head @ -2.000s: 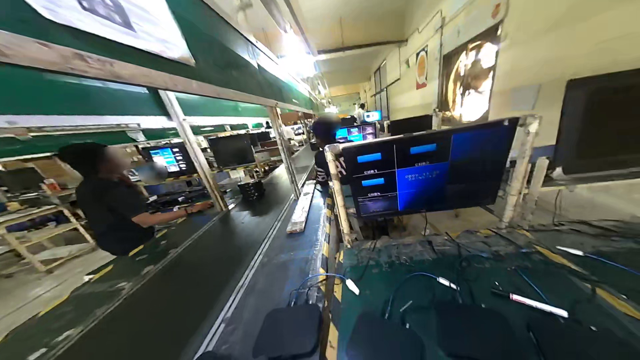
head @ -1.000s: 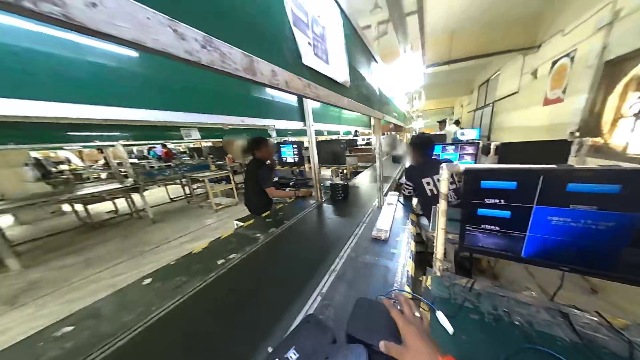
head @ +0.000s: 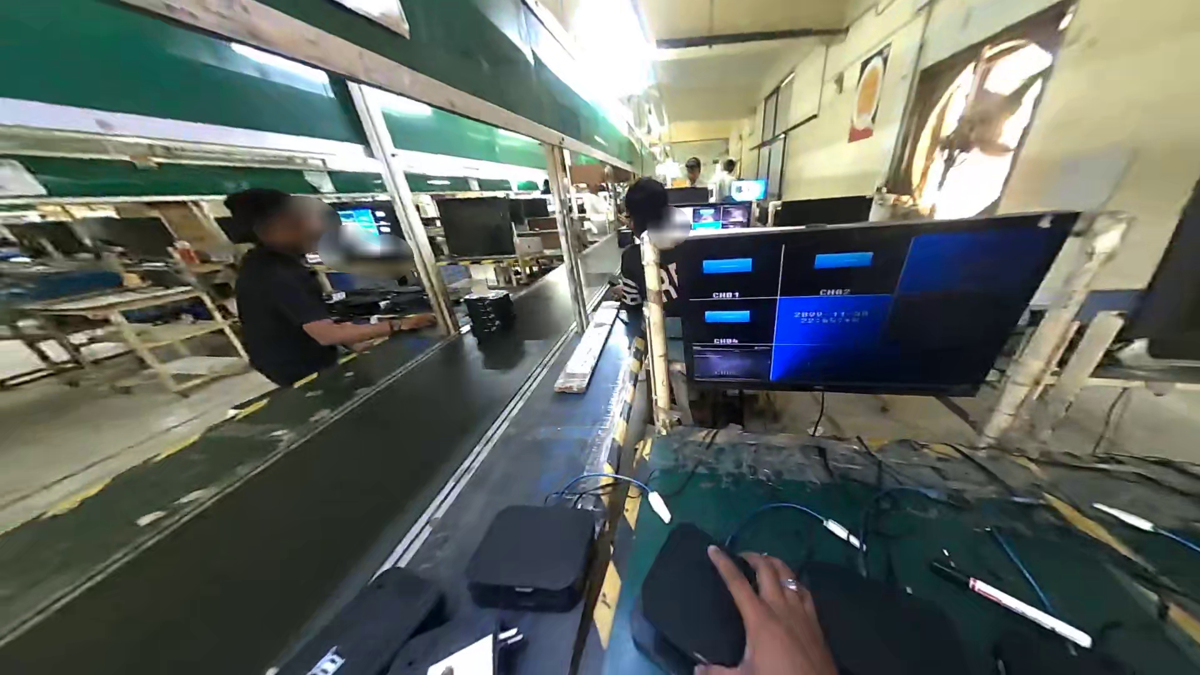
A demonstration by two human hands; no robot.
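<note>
My right hand (head: 773, 619), with a ring on one finger, grips a black square plastic box (head: 689, 595) at the near left edge of the green-topped bench. My left hand is out of the frame. Left of that box, another black box (head: 531, 553) lies on the ledge beside the conveyor. Nearer, a black device (head: 370, 623) and a white paper or card (head: 464, 659) show at the bottom edge. A dark box is partly hidden right of my hand. Blue cables with white connectors (head: 659, 507) and a white marker pen (head: 1029, 611) lie on the bench.
A monitor (head: 844, 309) with a split blue screen stands behind the bench in a worn frame. The dark conveyor belt (head: 375, 487) runs along the left, with stacked black boxes (head: 489, 314) farther up. One person (head: 281, 291) is across the belt; another (head: 647, 244) is behind the monitor.
My right hand, absent two seconds ago, was over a black box by the conveyor one second ago; now it grips a box at the bench's left edge. The view has swung left and partly back.
</note>
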